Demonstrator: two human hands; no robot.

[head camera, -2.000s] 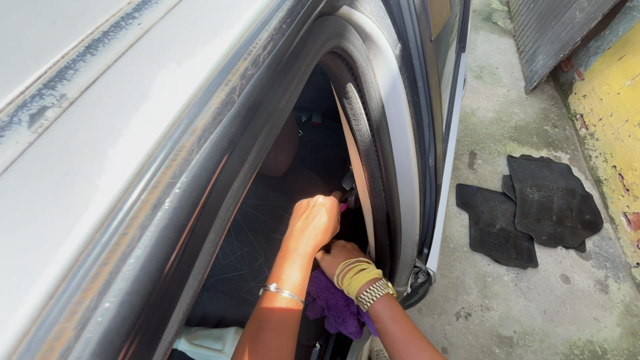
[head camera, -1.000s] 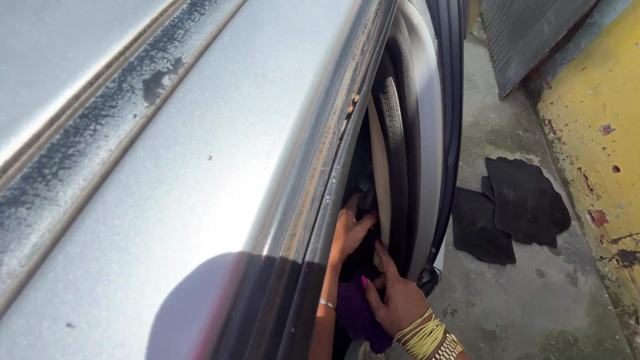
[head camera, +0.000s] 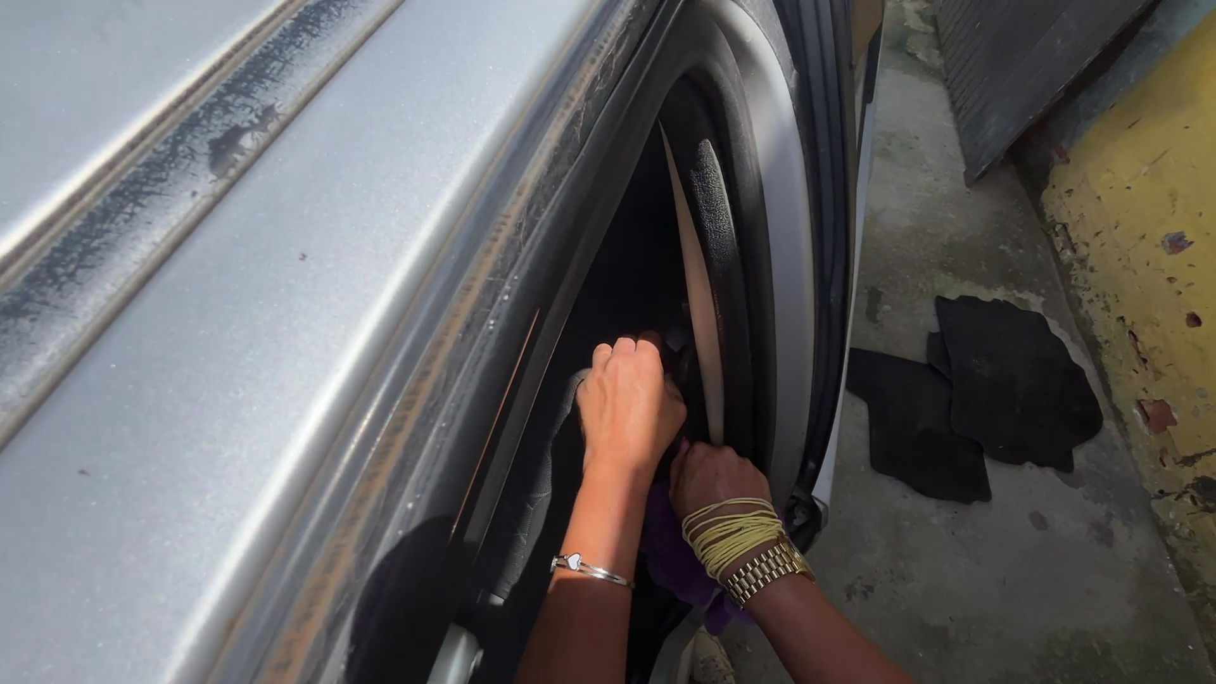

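Note:
Both hands reach through a car's open door frame toward the door pillar. My left hand (head camera: 630,404), with a silver bracelet at the wrist, has its fingers curled near a dark fitting beside a tan seat belt (head camera: 698,304); what lies inside the fingers is hidden. Lower and to the right, my right hand (head camera: 717,480) is bent at the belt's lower visible end, with yellow bands and a gold-coloured watch on the wrist. Whether it grips the belt cannot be made out. A purple cloth (head camera: 670,551) hangs below and behind my right hand.
The silver car roof (head camera: 237,380) fills the left side. A black rubber door seal (head camera: 608,190) edges the opening. Black floor mats (head camera: 1021,380) lie on the concrete ground at the right, beside a worn yellow wall (head camera: 1130,247) and a grey corrugated panel (head camera: 1035,66).
My right hand, its index finger extended a second ago, is now bent with its fingers drawn in. My left hand has come into fuller view from behind the door frame. The view has shifted.

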